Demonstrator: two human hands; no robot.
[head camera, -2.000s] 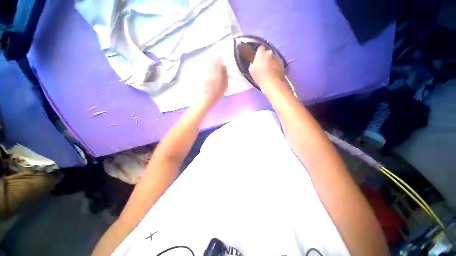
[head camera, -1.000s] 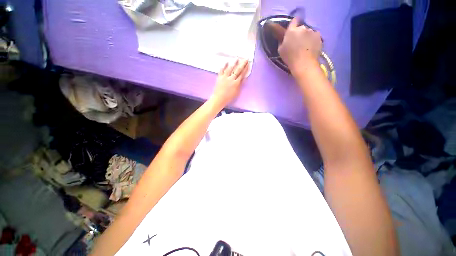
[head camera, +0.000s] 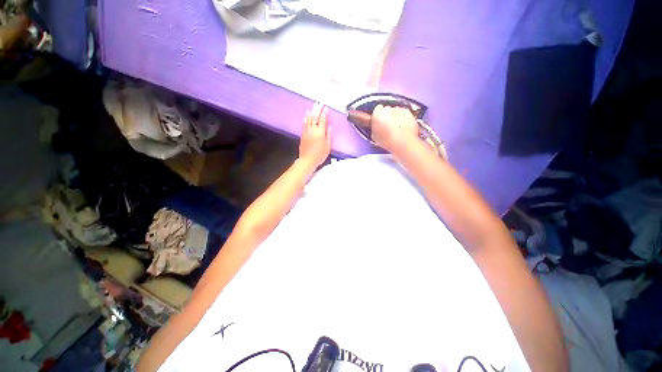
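Observation:
A white garment piece (head camera: 305, 54) lies on the purple pressing table cover (head camera: 450, 65), flat at its near part and crumpled at the far left. My right hand (head camera: 394, 127) grips the brown handle of the electric iron (head camera: 382, 99). The iron's tip points left, at the near right corner of the cloth; whether it rests on the cloth is hard to tell. My left hand (head camera: 315, 138) lies at the table's front edge, fingers extended, just by the cloth's near edge, and grips nothing visible.
A flat black rest pad (head camera: 546, 100) lies on the table's right. A crumpled white-grey cloth bundle (head camera: 156, 123) sits below the table at left. A beige cloth heap (head camera: 174, 240) is lower. Dark and blue cloth lies beyond the table's right edge.
The iron has moved left and nearer to me, to the cloth's near corner. My left hand has shifted from on the cloth to the table's front edge. The view has shifted too.

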